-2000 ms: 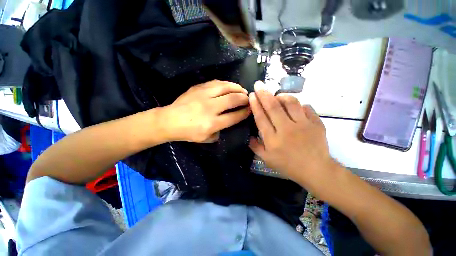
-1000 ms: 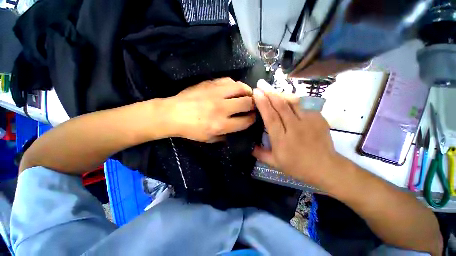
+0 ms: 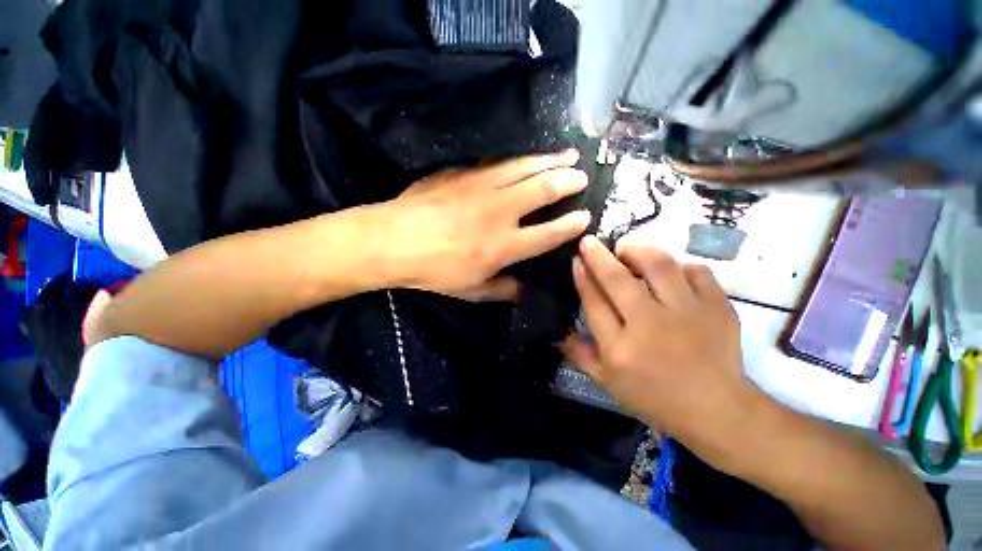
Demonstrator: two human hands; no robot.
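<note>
A large black garment (image 3: pixel 452 118) with specks of lint lies left of and under the sewing machine head (image 3: pixel 711 65). A pale dotted line runs on its lower part. My left hand (image 3: pixel 485 226) lies flat on the cloth, fingers spread toward the presser foot (image 3: pixel 612 149). My right hand (image 3: pixel 662 323) is at the cloth's right edge, its fingertips on the edge just below the needle area. The fingertips of both hands are close together. The right thumb is partly hidden at the cloth.
A smartphone (image 3: pixel 867 285) with a pinkish screen lies right of the needle. Beside it are pink and light-blue snips (image 3: pixel 896 387) and green-and-yellow-handled scissors (image 3: pixel 935 420). A blue crate (image 3: pixel 258 398) stands below the table at left. An edge ruler (image 3: pixel 581 387) runs along the table front.
The view has shifted, so the machine head sits differently in frame. My left hand's fingers have spread and reach further up the cloth toward the presser foot. My right hand remains at the cloth edge.
</note>
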